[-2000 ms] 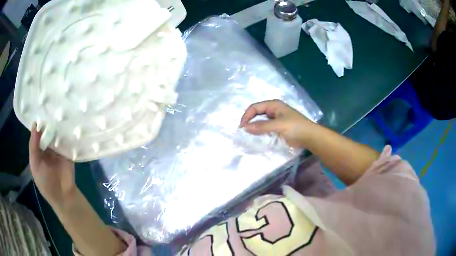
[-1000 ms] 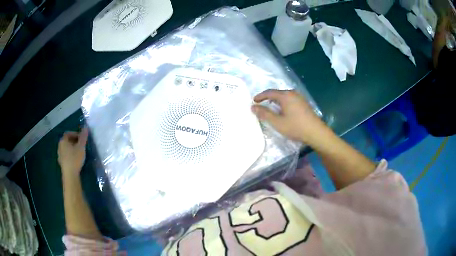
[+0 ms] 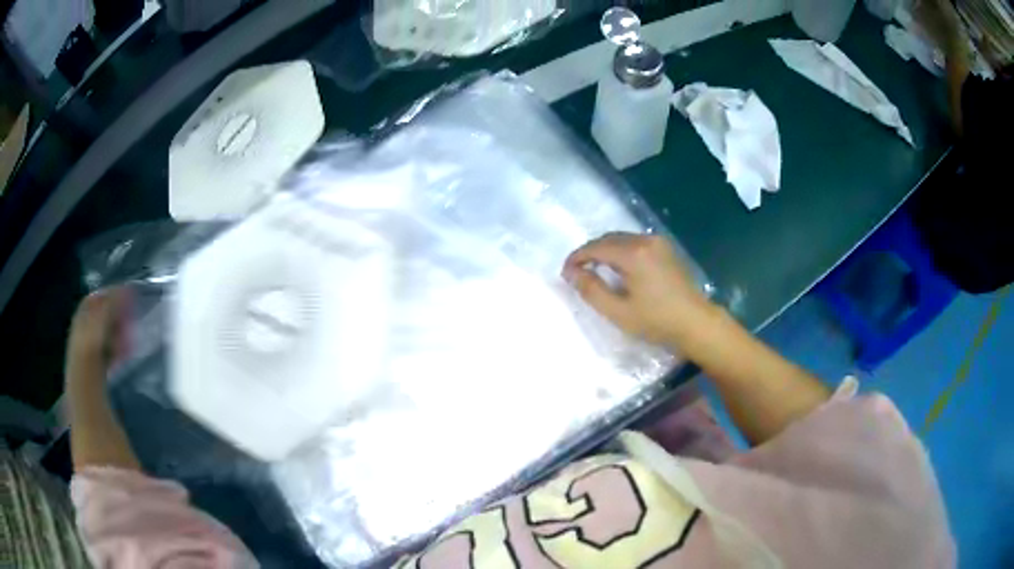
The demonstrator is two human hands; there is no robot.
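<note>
A white hexagonal cover, blurred, lies or moves face up over the left part of the shiny plastic bags. Its dotted sunburst and oval logo are smeared. My left hand is blurred at the left beside a loose clear bag; whether it grips the bag or the cover edge cannot be told. My right hand rests over the right side of the bags, its thumb and index tips close together. Nothing can be made out between them, and it is away from the cover.
Another white cover lies behind the bags, and a bagged white one farther back. A white pump bottle, lid open, stands beyond the bags, with a crumpled cloth and a flat cloth. A blue stool stands at right.
The cover, first lifted at upper left, was laid centrally on the bags face up and is now farther left. The left hand has moved left. A bagged cover has come into view.
</note>
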